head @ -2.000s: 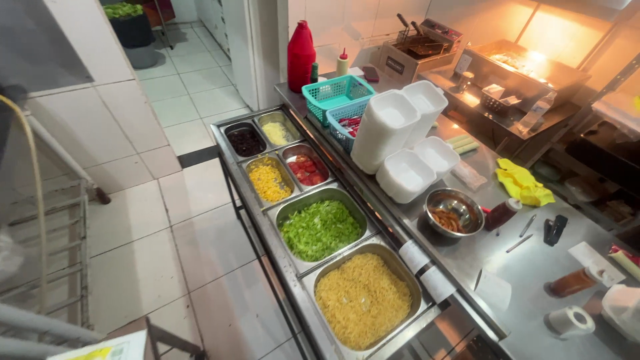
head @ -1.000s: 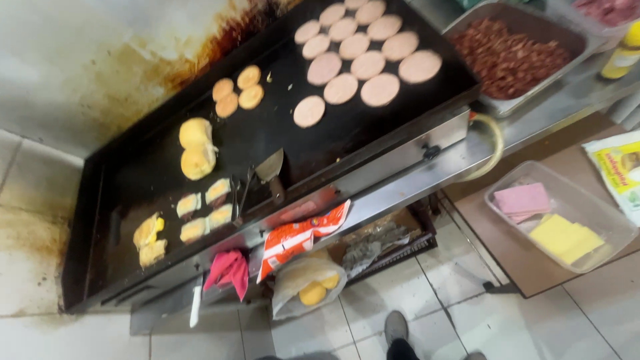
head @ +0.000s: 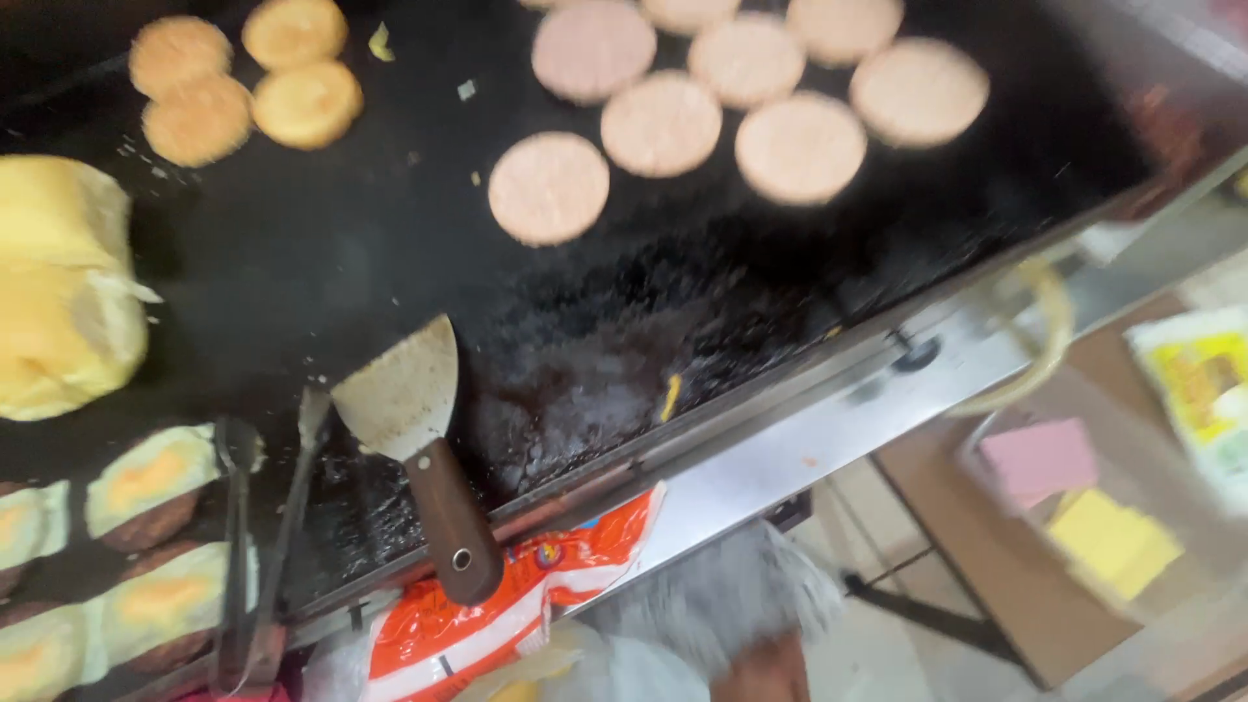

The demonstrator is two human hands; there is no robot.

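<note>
Neither of my hands shows in the head view. A metal scraper with a dark wooden handle lies at the front edge of the black griddle, its blade on the hot plate. Left of it rest metal tongs, beside patties topped with melted cheese. Pale round patties lie in rows on the upper griddle. Several browned round pieces are at the upper left, and yellow-topped buns sit at the left edge. The picture is somewhat blurred.
An orange and white plastic bag lies at the griddle's front ledge. At the right, a clear container holds pink slices and yellow slices, with a printed packet beside it. A pale hose loops below the griddle edge.
The view has swung from a counter with food pans to the griddle, then come much closer to it. No food or tool has plainly moved between the last two frames.
</note>
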